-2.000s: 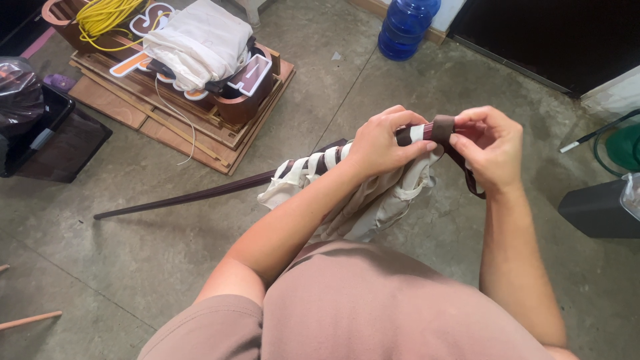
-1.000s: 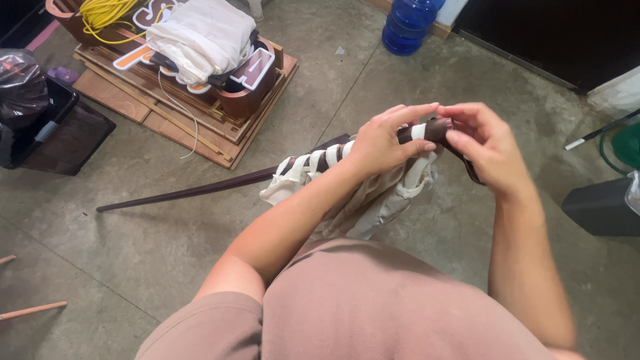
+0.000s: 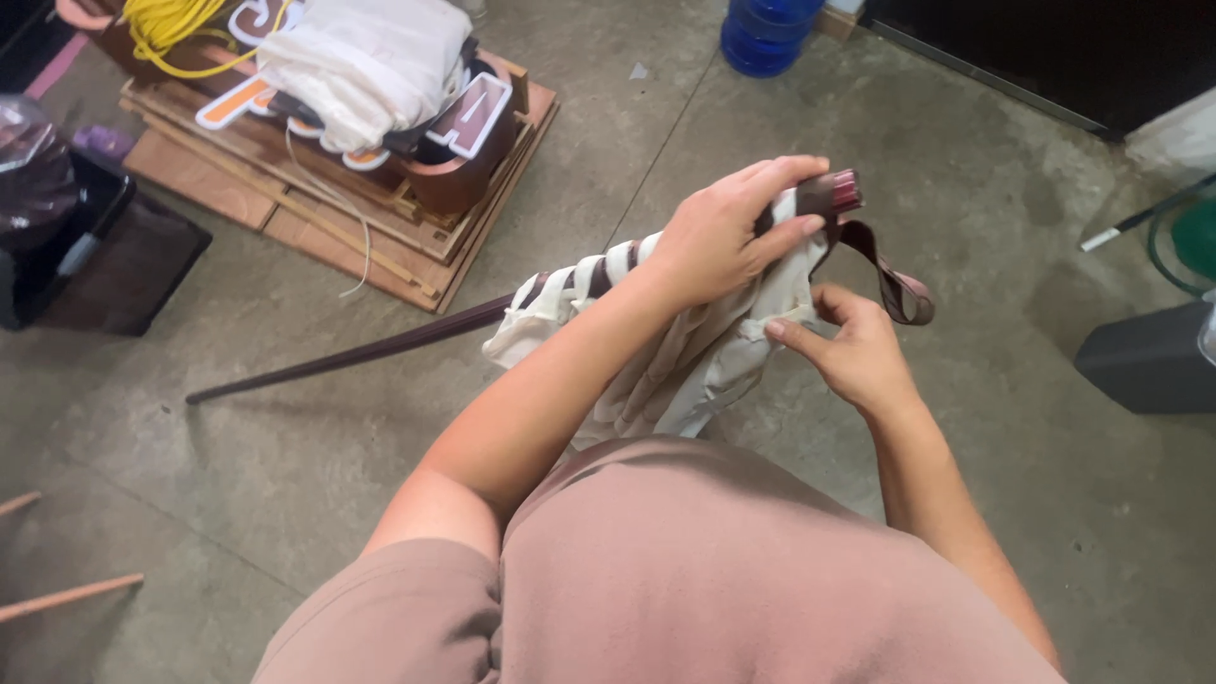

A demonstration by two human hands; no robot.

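Note:
A long dark pole (image 3: 351, 359), seemingly a bundle of thin rods, slants from the floor at the left up to a reddish end at the right. My left hand (image 3: 727, 233) is closed around it near that upper end, beside a dark brown band (image 3: 815, 198). White cloth loops (image 3: 570, 285) circle the pole, and cream cloth (image 3: 722, 366) hangs below in folds. My right hand (image 3: 845, 347) pinches the cloth's edge between thumb and fingers. A brown strap (image 3: 888, 280) dangles in a loop behind my right hand.
Stacked wooden boards (image 3: 408, 275) at upper left carry brown containers, white cloth (image 3: 366, 66), sign letters and yellow cord (image 3: 171, 38). A black bin (image 3: 114, 256) stands left, a grey bin (image 3: 1145, 356) right, a blue water jug (image 3: 768, 38) at top. Wooden legs (image 3: 76, 597) show lower left.
My right hand has left the pole's upper end and moved down to the cloth. The reddish end is now exposed, and the strap hangs loose. My left hand stays on the pole.

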